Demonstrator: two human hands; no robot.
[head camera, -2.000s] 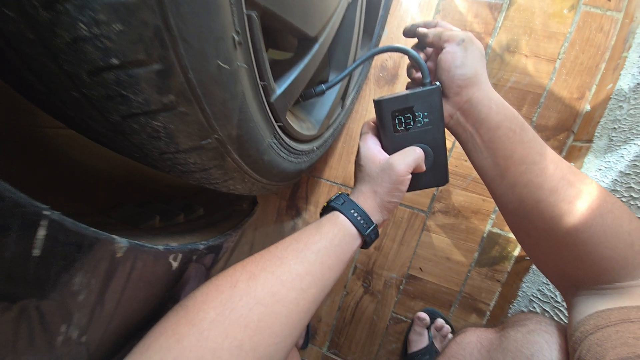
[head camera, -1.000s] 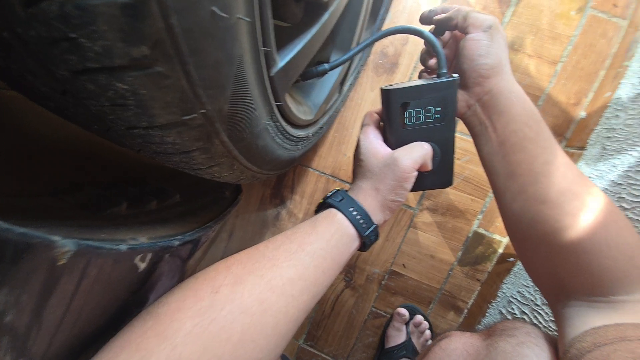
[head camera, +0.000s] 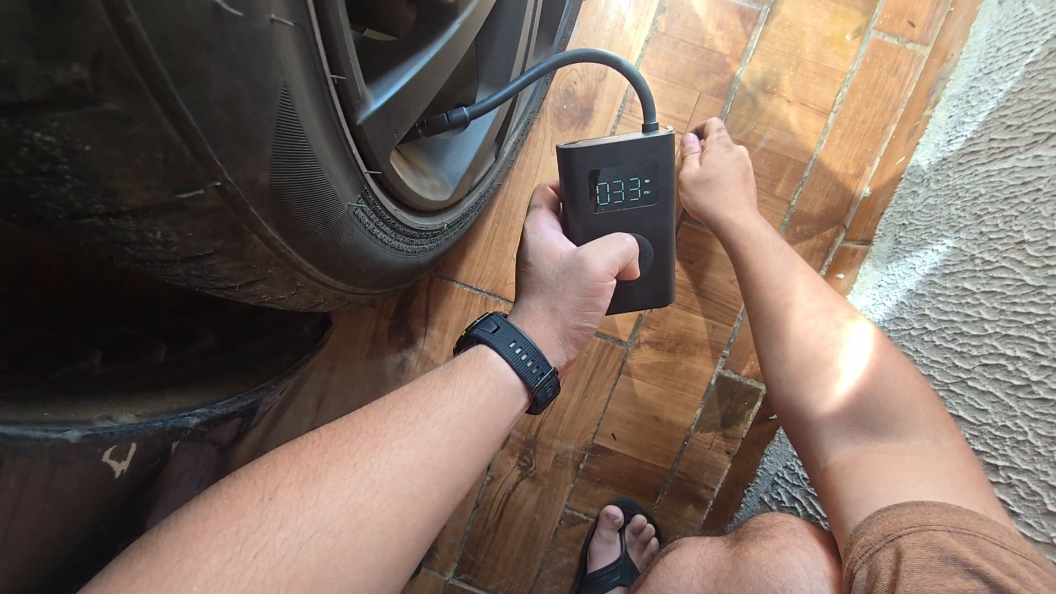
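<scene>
My left hand (head camera: 569, 272) grips a black portable tire inflator (head camera: 619, 223), its thumb on the round button pad. The lit display (head camera: 623, 189) reads 033 PSI. From the inflator's top a black air hose (head camera: 577, 56) arcs left to a connector (head camera: 444, 122) among the spokes of the alloy wheel (head camera: 429, 169); the valve itself is hidden. My right hand (head camera: 719, 175), fingers curled, is beside the inflator's upper right edge. Whether it touches the inflator or holds anything, I cannot tell.
The car tire (head camera: 305, 190) fills the upper left, above dark bodywork (head camera: 124, 487). Wood-look floor tiles (head camera: 643, 421) lie below my hands. A rough, textured pale wall or surface (head camera: 982, 272) runs along the right. My sandaled foot (head camera: 620, 549) is at the bottom.
My right hand has come down from near the hose to the inflator's right side, its fingers more curled. My left hand keeps hold of the inflator, and the reading is still 033.
</scene>
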